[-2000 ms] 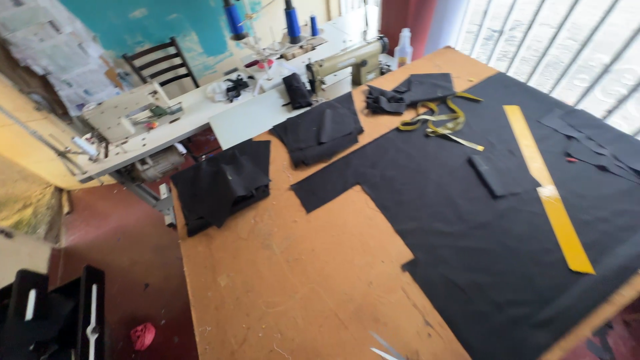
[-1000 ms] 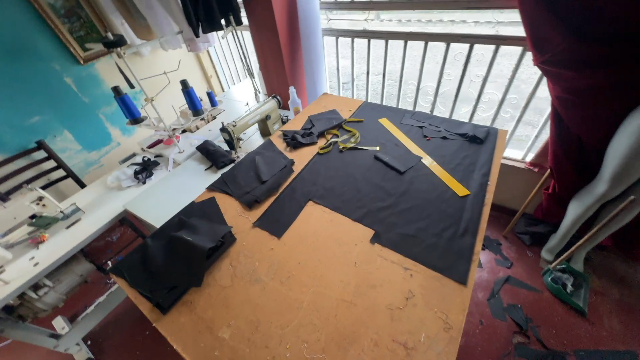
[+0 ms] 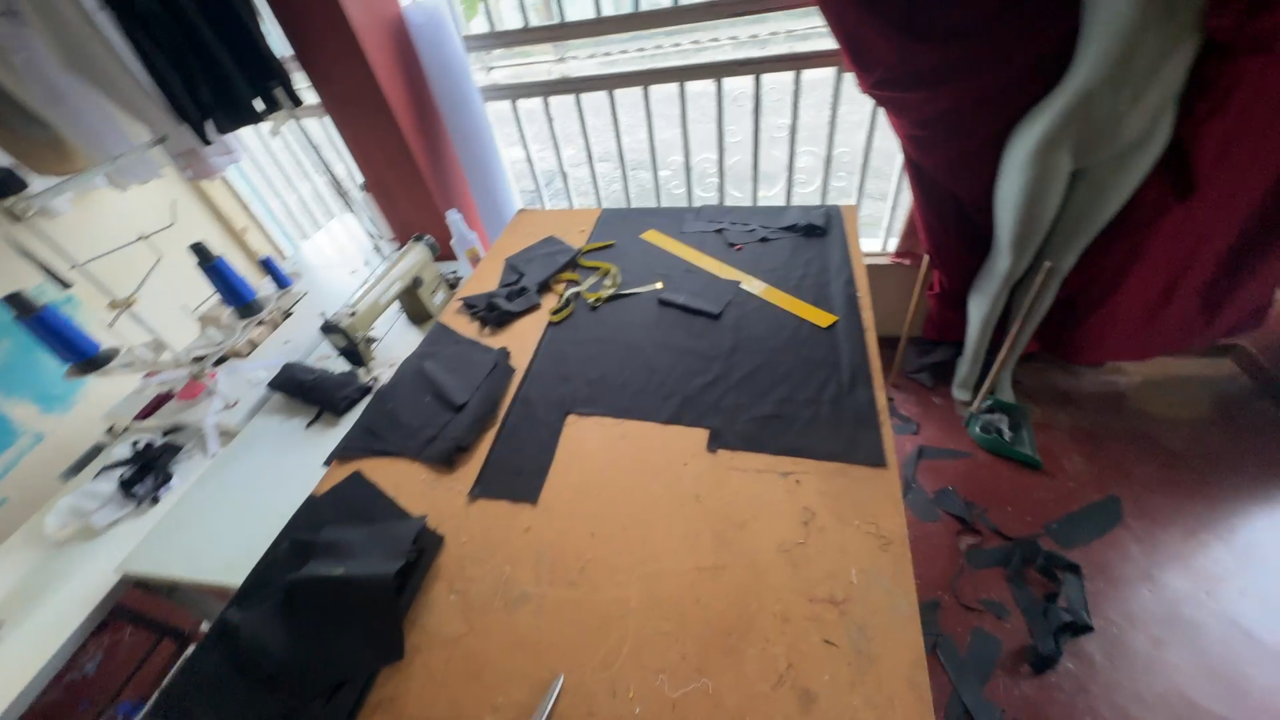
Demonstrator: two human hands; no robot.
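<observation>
Neither of my hands shows in the head view. A large piece of black fabric (image 3: 700, 370) lies flat over the far part of the wooden table (image 3: 640, 570). On it rest a yellow ruler (image 3: 775, 297), a small folded black cloth (image 3: 697, 296) and a curled yellow tape measure (image 3: 600, 285). Crumpled black fabric (image 3: 525, 280) lies beside the tape. Two stacks of black fabric, one in the middle (image 3: 440, 395) and one nearer (image 3: 320, 600), sit along the left edge. A metal blade tip (image 3: 548, 697) shows at the bottom edge; the rest is out of frame.
Left of the table stand a sewing machine (image 3: 385, 300) and blue thread cones (image 3: 225, 277) on a white worktop (image 3: 225, 500). To the right are a mannequin (image 3: 1060, 170), a green dustpan (image 3: 1003, 432) and black fabric scraps (image 3: 1045, 600) on the red floor. A barred window is behind.
The view has swung right, bringing in the mannequin, dustpan and floor scraps that the oldest frame does not show. The fabric, ruler and tape measure keep their places on the table.
</observation>
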